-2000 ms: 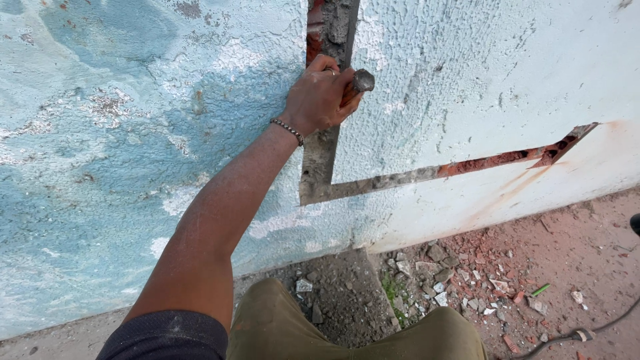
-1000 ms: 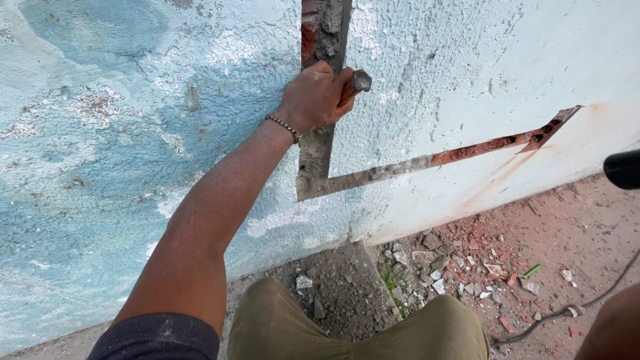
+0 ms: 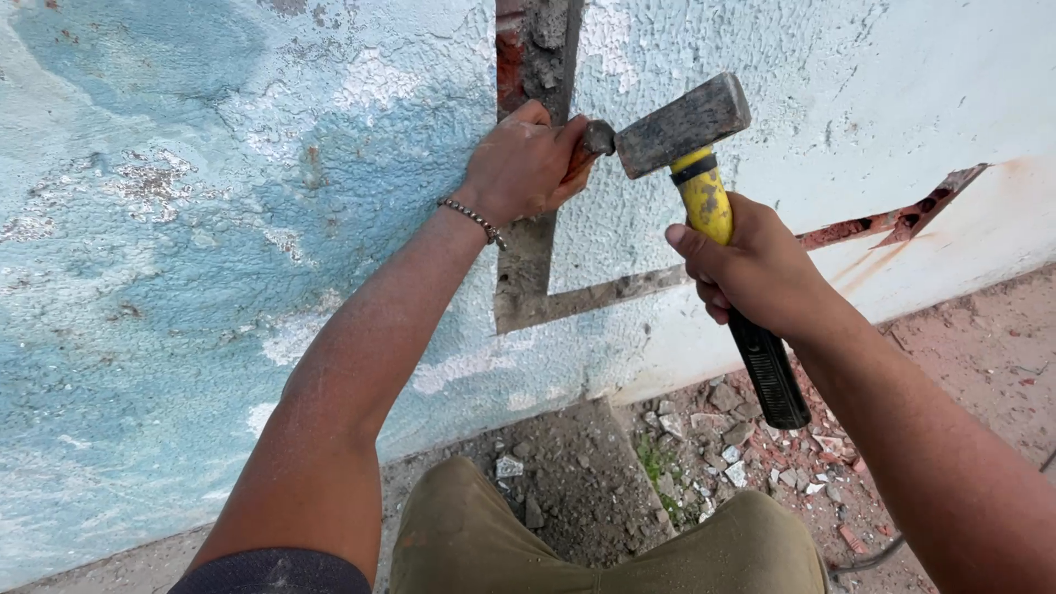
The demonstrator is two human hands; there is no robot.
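Note:
My left hand (image 3: 528, 161) grips a chisel (image 3: 596, 140) at the upright channel (image 3: 524, 264) cut in the painted wall; the chisel's rounded metal end points out toward the right, and its tip is hidden. My right hand (image 3: 747, 268) holds a club hammer (image 3: 685, 124) by its yellow and black handle. The steel hammer head is close to the chisel's struck end; whether they touch, I cannot tell. Red brick and grey mortar show inside the channel above my left hand.
A narrower channel (image 3: 627, 287) runs right from the upright one's foot to exposed hollow brick (image 3: 912, 219). Below the wall lie rubble pieces (image 3: 734, 462) and a concrete slab (image 3: 577, 478) covered in debris. A dark cable (image 3: 874, 561) crosses the ground at lower right, beyond my knees.
My right hand has come into view from the right with the hammer, now up beside the chisel. My left hand stays on the chisel at the channel.

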